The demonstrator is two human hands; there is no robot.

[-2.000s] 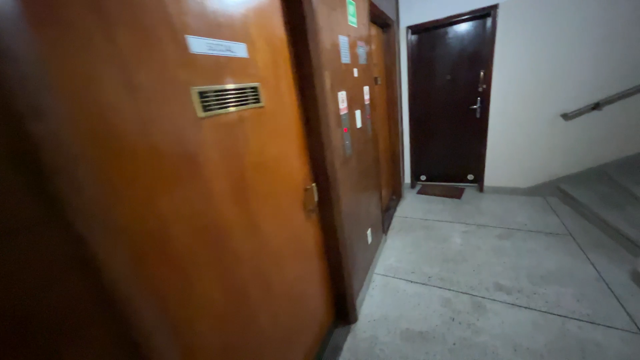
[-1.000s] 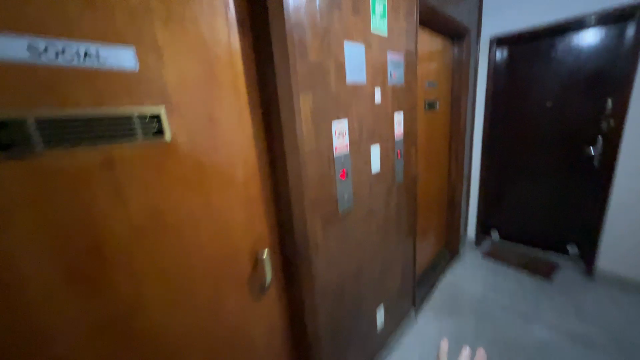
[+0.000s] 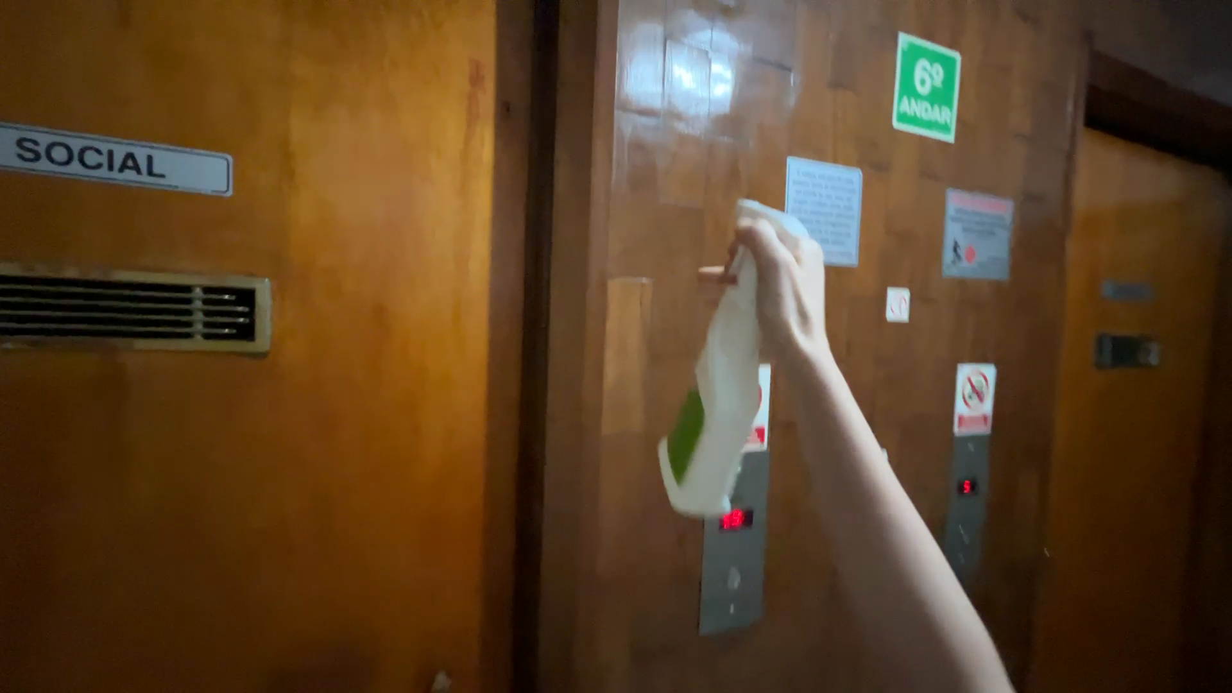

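My right hand (image 3: 782,279) is raised in front of the wood-panelled wall (image 3: 664,337), its arm coming up from the lower right. It grips the top of a white cloth (image 3: 727,395) with a green patch, which hangs down from the fingers. The cloth's lower end overlaps the top of a metal elevator call panel (image 3: 733,577) with a red lit display, and partly covers a small sign above it. Whether the cloth touches the wall, I cannot tell. My left hand is out of view.
On the left is a wooden door (image 3: 375,404) with a brass vent grille (image 3: 135,310) and a white sign (image 3: 115,159). A green floor sign (image 3: 927,87), paper notices (image 3: 824,212) and a second call panel (image 3: 965,510) are on the wall. Another wooden door (image 3: 1126,462) stands at right.
The view has moved closer to the panelled wall. My right hand is now raised with the cloth; one second ago only some fingertips showed at the bottom edge.
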